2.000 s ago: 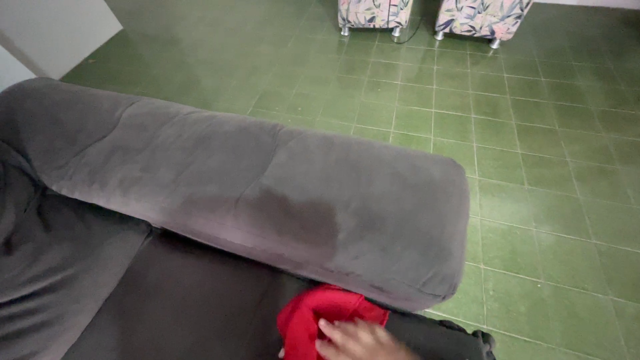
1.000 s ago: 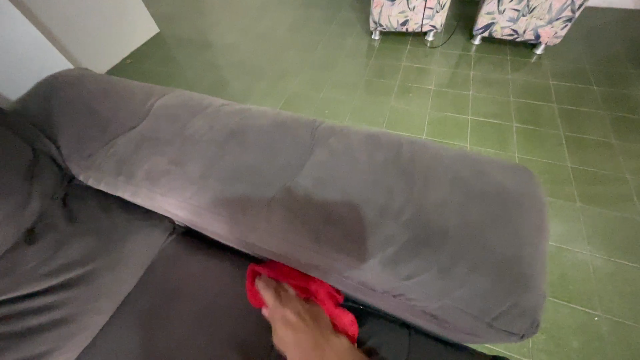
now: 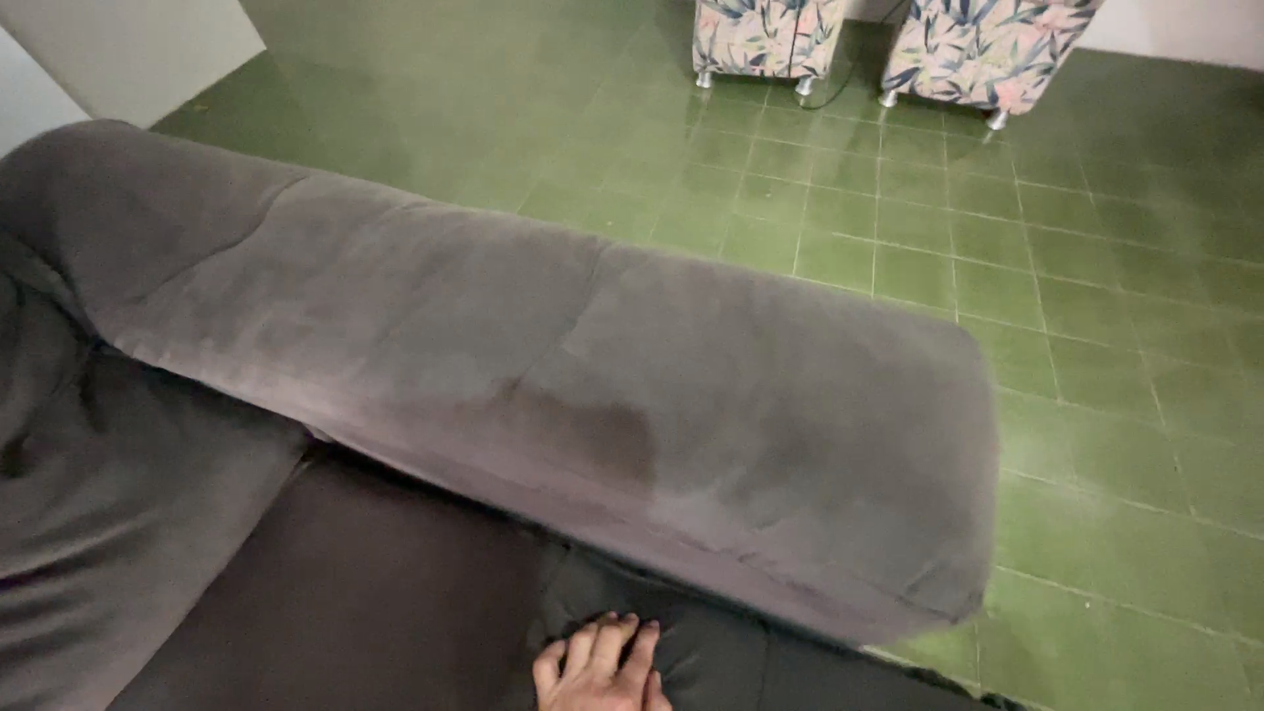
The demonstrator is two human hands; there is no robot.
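Note:
My left hand (image 3: 597,667) is at the bottom middle of the head view, palm down on the dark grey seat cushion (image 3: 395,592) of a sofa. Its fingers are slightly spread and nothing shows in them. Just above it runs the sofa's padded grey armrest (image 3: 790,395), from the far left to the right of centre. A darker patch (image 3: 612,439) marks the armrest fabric near its inner edge. My right hand is out of view.
Green floor tiles (image 3: 1086,375) lie beyond the armrest. Two pieces of floral-patterned furniture (image 3: 765,39) on short metal feet stand at the top, with a thin cable (image 3: 839,94) between them. A pale panel (image 3: 168,49) rises at the upper left.
The red cloth, under a hand at the armrest's base in both earlier frames, has left view. A hand with no cloth now rests on the seat. The dark patch looks much the same.

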